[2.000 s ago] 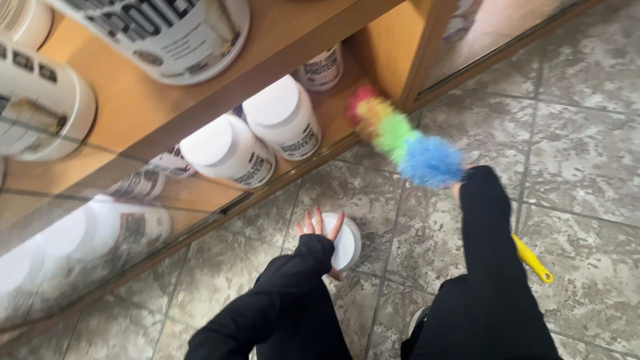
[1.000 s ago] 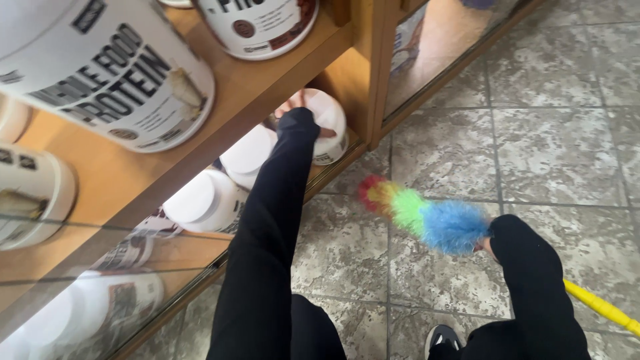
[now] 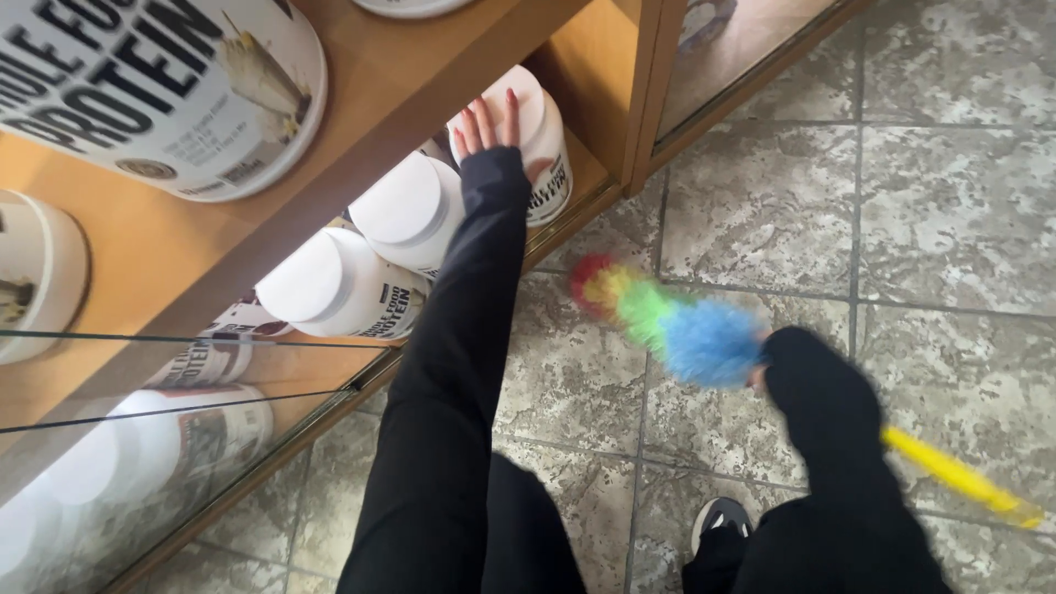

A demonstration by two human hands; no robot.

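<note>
My left hand (image 3: pixel 488 124) rests with spread fingers on the white lid of a protein powder tub (image 3: pixel 551 169) at the right end of the low wooden shelf. Two more white tubs with lids, one nearer (image 3: pixel 342 285) and one in the middle (image 3: pixel 408 210), stand to its left. Over the floor, my right hand (image 3: pixel 757 363), mostly covered by a black sleeve, holds a rainbow-coloured fluffy duster (image 3: pixel 709 342). The duster's yellow handle (image 3: pixel 961 474) sticks out beyond the forearm.
Large protein tubs (image 3: pixel 165 91) stand on the upper wooden shelf (image 3: pixel 363 82). Glass panels with dark edges (image 3: pixel 190 408) cover the lower left, with tubs behind. A wooden upright (image 3: pixel 648 99) borders the shelf bay. My shoe (image 3: pixel 722 520) is on the tiled floor (image 3: pixel 759 214).
Two seconds ago my left hand was on a white-lidded tub on the floor; one second ago it was on a tub at the shelf's right end, where it remains. The duster stays in my right hand.
</note>
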